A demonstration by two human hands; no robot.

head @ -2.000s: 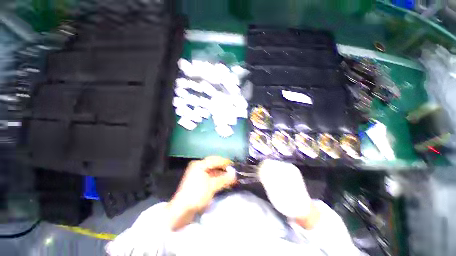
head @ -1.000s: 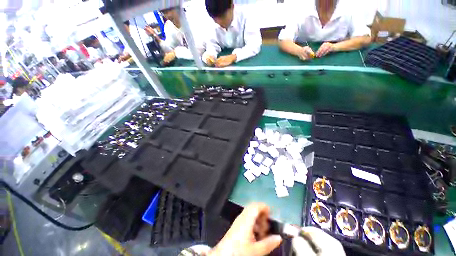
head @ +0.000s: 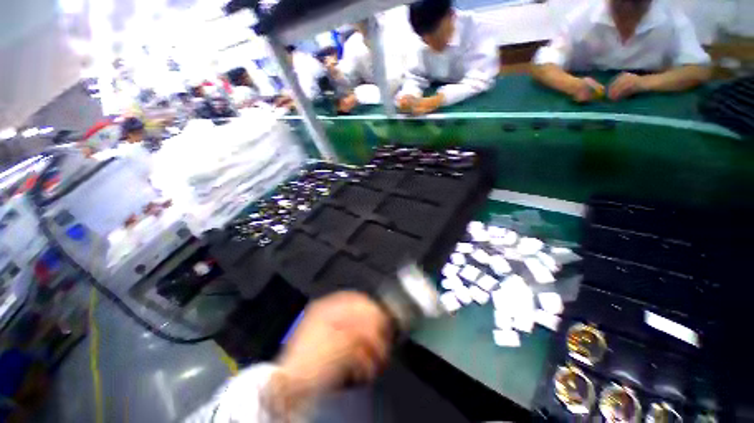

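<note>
My left hand [head: 337, 340] looks bare. It is blurred, below the large black tray, with its fingers closed around a small dark and silver-white piece [head: 409, 296]; the blur hides what this is. My right hand is out of the picture. White pads [head: 514, 299] lie scattered between the two trays. The black pocket tray [head: 632, 285] at the right is cut off by the picture's edge. Round units [head: 585, 343] with gold centres and silver rims sit in its near pockets.
The large black tray [head: 395, 216] has wide pockets, with small dark shiny parts [head: 302, 198] along its far and left sides. White plastic-wrapped stacks [head: 240, 173] stand at the left. People in white work across the green raised ledge [head: 529, 149].
The view has swung left and up from the bench. My left hand has moved left with the piece, toward the large tray. My right hand, earlier beside it, has left the picture.
</note>
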